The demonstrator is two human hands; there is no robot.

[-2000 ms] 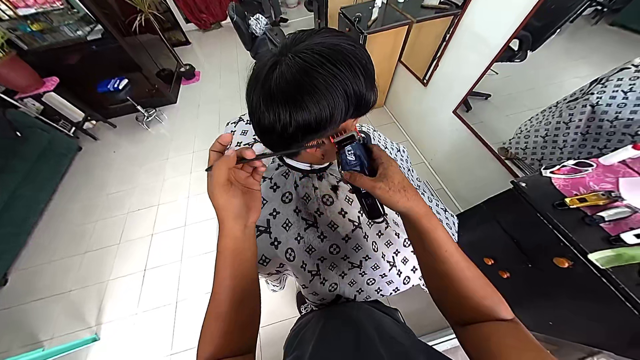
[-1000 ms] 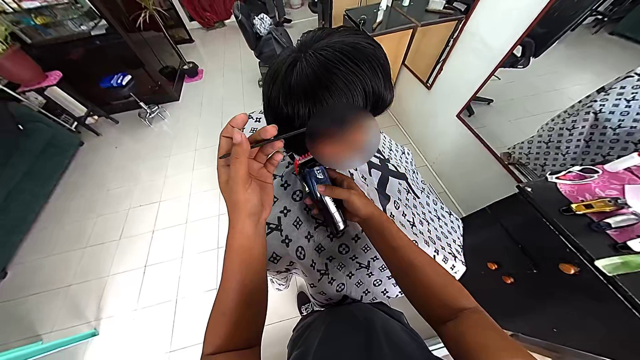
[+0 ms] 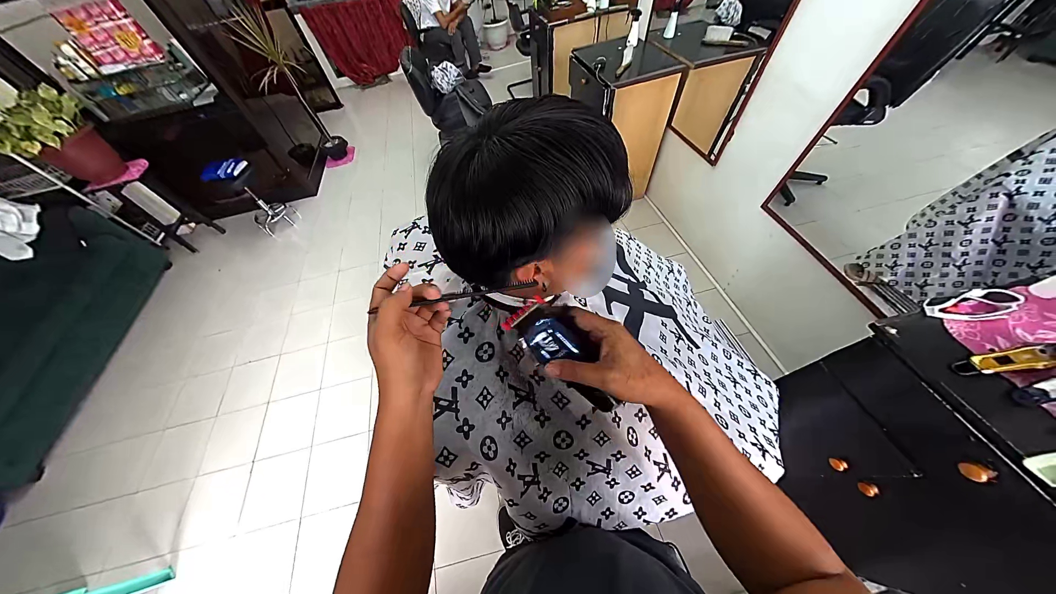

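Note:
A seated person with straight black hair point(image 3: 528, 181) wears a white barber's cape point(image 3: 569, 462) with a black pattern. My left hand point(image 3: 408, 330) pinches a thin black comb point(image 3: 470, 295), whose far end lies by the person's ear and jaw. In my right hand point(image 3: 615, 355) is a dark blue and black hair clipper point(image 3: 561, 340) with a red piece at its head. The clipper head is just below the ear, close under the comb's tip; whether it touches hair cannot be told.
At right, a black cabinet point(image 3: 874, 445) bears sunglasses point(image 3: 973, 304) and a yellow tool point(image 3: 1011, 360) beside a wall mirror point(image 3: 932, 190). A dark green sofa point(image 3: 82, 330) and a blue-topped stool point(image 3: 224, 170) stand left. Another person point(image 3: 450, 25) sits at the back.
The person's head has turned, and the ear now shows beside the comb. My right hand and the clipper have tilted to lie more across the neck. Both tools stay held.

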